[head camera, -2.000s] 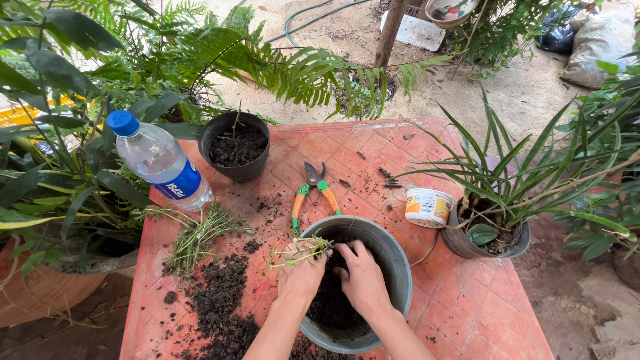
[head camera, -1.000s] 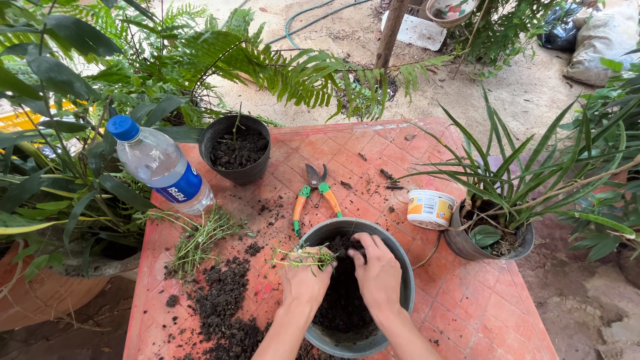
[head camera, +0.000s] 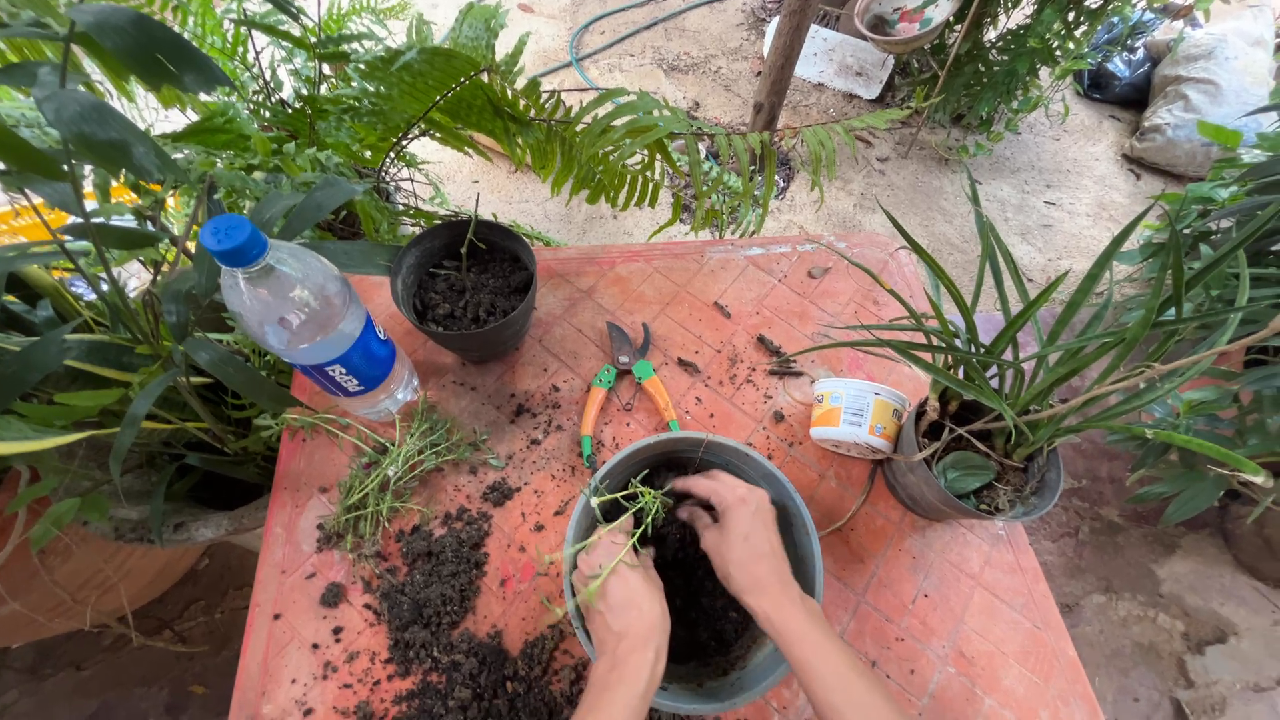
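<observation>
A large grey plastic pot (head camera: 800, 560) with dark soil (head camera: 700, 610) inside stands at the table's near edge. My left hand (head camera: 622, 590) is inside its left rim, closed around thin green plant cuttings (head camera: 640, 505) whose leafy ends stick out above the fingers. Opposite it, my right hand (head camera: 735, 535) reaches into the pot with bent fingers near the cuttings and soil; its fingertips are partly hidden, and whether they grip anything is unclear. Orange-and-green pruning shears (head camera: 628, 385) lie just beyond the pot, blades pointing away. More cut stems (head camera: 395, 480) lie to the left.
Loose soil (head camera: 435, 590) is spread left of the pot. A Pepsi bottle (head camera: 315, 320), a small black pot (head camera: 470, 290) with a stem in soil, a white-and-orange plastic tub (head camera: 858, 418) and a potted long-leaved plant (head camera: 965, 480) stand around the red table (head camera: 960, 620). Fern fronds overhang the far edge.
The left hand with the cuttings has moved slightly toward me and lower into the pot. My right hand has shifted within the pot, its fingers now near the cuttings.
</observation>
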